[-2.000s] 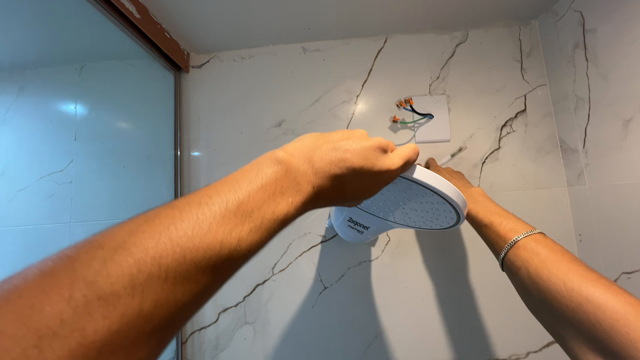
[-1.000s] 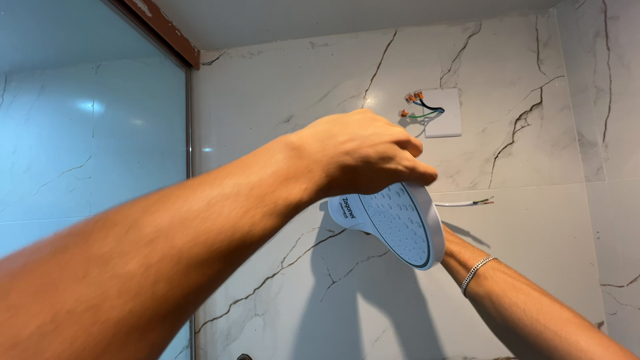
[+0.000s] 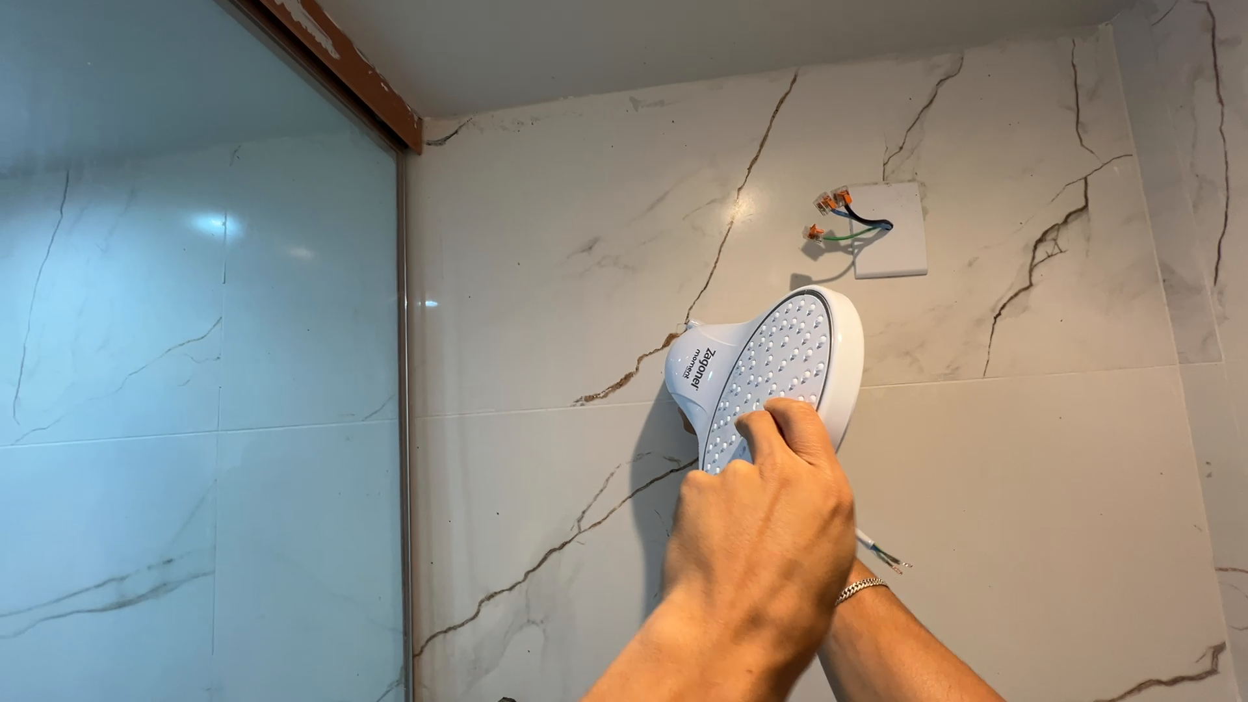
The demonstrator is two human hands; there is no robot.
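Note:
A white Zagonel electric shower head [image 3: 780, 361] stands out from the marbled wall, its round nozzle face tilted steeply toward me. Across the lower part of that face lies my left hand [image 3: 765, 507], fingers bent against the nozzles; whether it grips the rim is hidden. Behind it, my right hand is hidden; only its wrist and forearm with a chain bracelet show. The shower's white cable [image 3: 882, 552] pokes out at the right, with several bare-ended wires. Above right, black, blue and green wires with orange lever connectors [image 3: 831, 202] come out of a white wall plate [image 3: 892, 234].
Frosted or tinted glass [image 3: 205, 370] with a metal edge fills the left side. A reddish-brown beam [image 3: 341, 68] with chipped paint runs above it, below the ceiling. The wall tiles [image 3: 1024, 468] carry brown veins and thin joints.
The shower head has turned to a steeper tilt. My left hand has moved from its upper rim down to the lower part of its face. My right hand has gone out of sight behind.

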